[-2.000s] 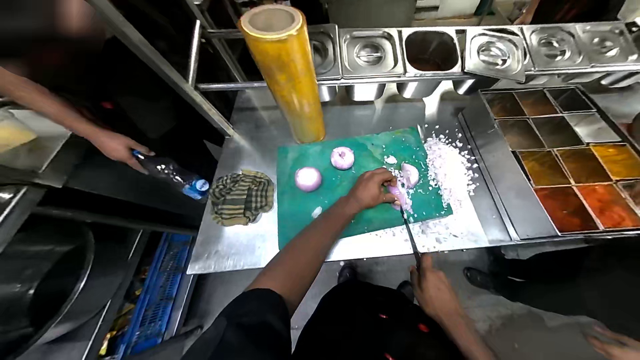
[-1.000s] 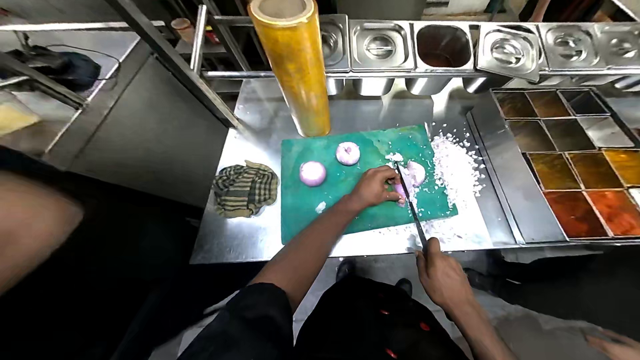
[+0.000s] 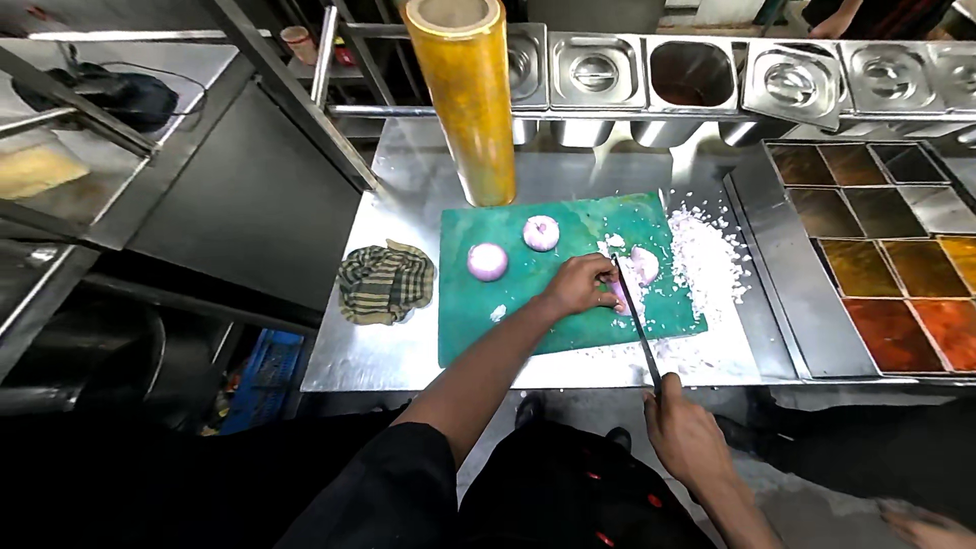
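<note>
On a green cutting board (image 3: 496,335), my left hand (image 3: 583,286) holds a partly cut onion piece (image 3: 627,293) with bent fingertips. The handle of a long knife (image 3: 639,328) is in my right hand (image 3: 679,427); its blade lies at the onion piece beside my left fingertips. Another cut onion piece (image 3: 645,265) rests just right of the blade. Two peeled onions (image 3: 487,261), (image 3: 541,233) sit on the board's left half. A heap of chopped onion (image 3: 705,263) spreads over the board's right edge onto the steel table.
A checked cloth (image 3: 386,282) lies left of the board. Behind it stands a tall yellow roll (image 3: 469,107). Lidded steel pans (image 3: 595,72) line the back rail, and a tray of colored spices or sauces (image 3: 892,335) is at right. Parts of other people show at right.
A person's arm at the left, which held a bottle in the first frame, is out of view. My hands stay around the same spot, with the knife at the onion.
</note>
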